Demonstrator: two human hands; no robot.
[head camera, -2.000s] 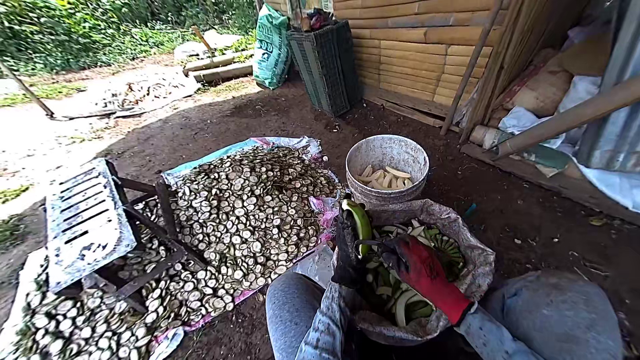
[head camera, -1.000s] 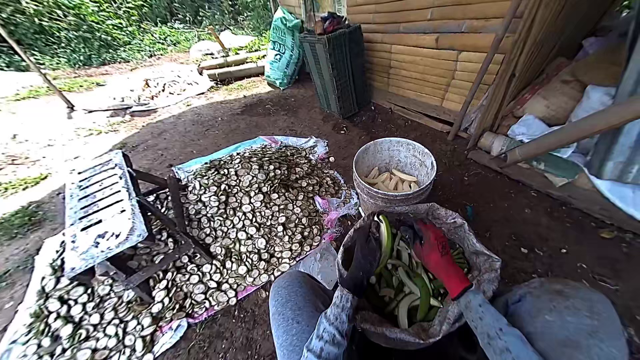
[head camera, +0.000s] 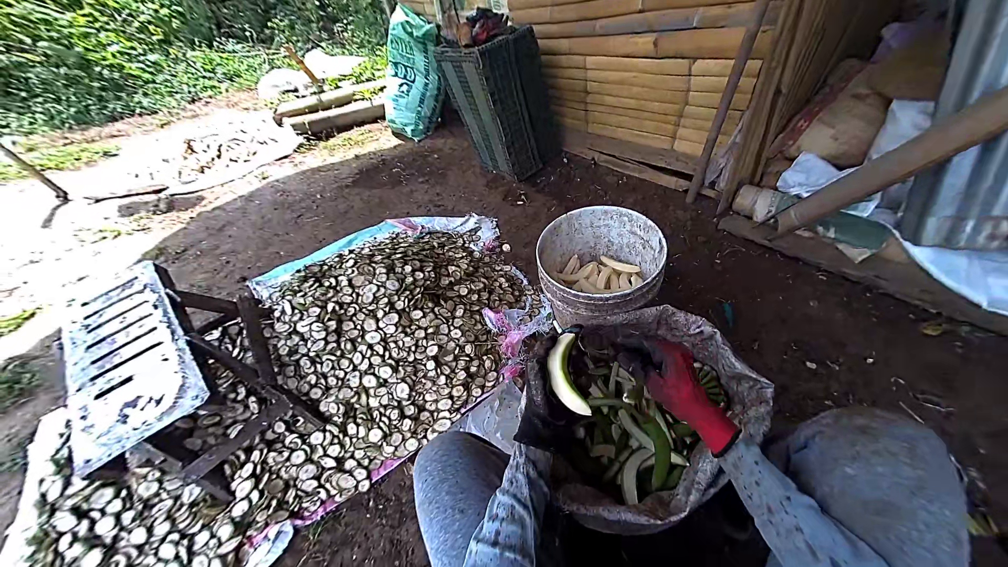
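Note:
My left hand (head camera: 542, 398), in a dark glove, holds a partly peeled green banana (head camera: 565, 376) over the left side of an open woven sack (head camera: 744, 386). Pale flesh shows along the banana, with green skin on one edge. My right hand (head camera: 681, 386), in a red and black glove, is over the sack just right of the banana; its fingertips are dark and blurred, so whether they hold a tool is unclear. Green peels (head camera: 634, 441) fill the sack between my knees. Behind it stands a whitish bucket (head camera: 600, 302) with peeled bananas (head camera: 602, 276) inside.
Sliced rounds (head camera: 394, 331) lie heaped on a sheet (head camera: 315, 260) at the left. A slotted white board on a wooden frame (head camera: 130, 362) stands over them. Farther back are a green sack (head camera: 412, 75), a tall woven basket (head camera: 504, 106) and a bamboo wall (head camera: 638, 94). A pole (head camera: 898, 161) slants in from the right.
The banana in my left hand shows more pale flesh than in the earlier frames. My right hand has moved from the peels up beside the banana.

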